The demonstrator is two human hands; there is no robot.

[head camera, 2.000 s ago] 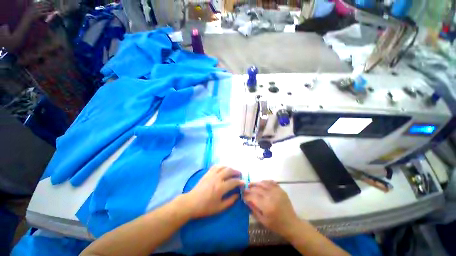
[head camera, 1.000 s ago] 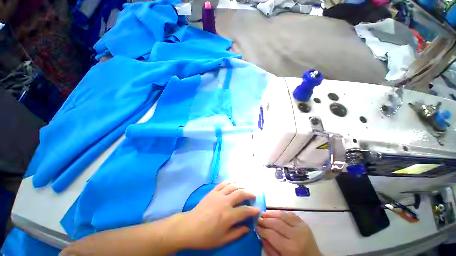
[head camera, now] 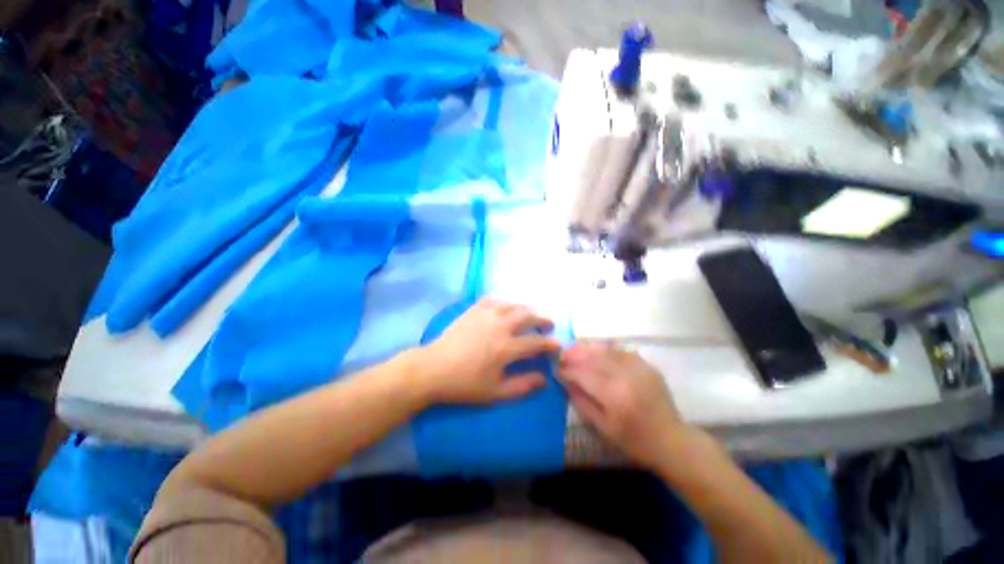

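A bright blue garment piece [head camera: 297,303] with paler panels lies across the table left of the white sewing machine [head camera: 683,143]. Its near part hangs over the table's front edge. My left hand [head camera: 484,355] lies on the blue cloth, fingertips at its right edge. My right hand [head camera: 617,394] pinches the same edge from the right, fingertips close to the left ones. The edge is in front of the presser foot area, which is blurred and lost in lamp glare. What lies between the fingertips is too small to tell.
A black smartphone [head camera: 762,317] lies on the machine bed, with slim tools [head camera: 853,344] right of it. A small-parts tray [head camera: 949,350] is at the table's right end. More blue cloth [head camera: 286,39] is heaped at the back left. Blue cloth also hangs below the table front.
The view has shifted, first closer to the machine, then down toward my lap. Both hands stay at the cloth's right edge. The cloth lies nearly the same.
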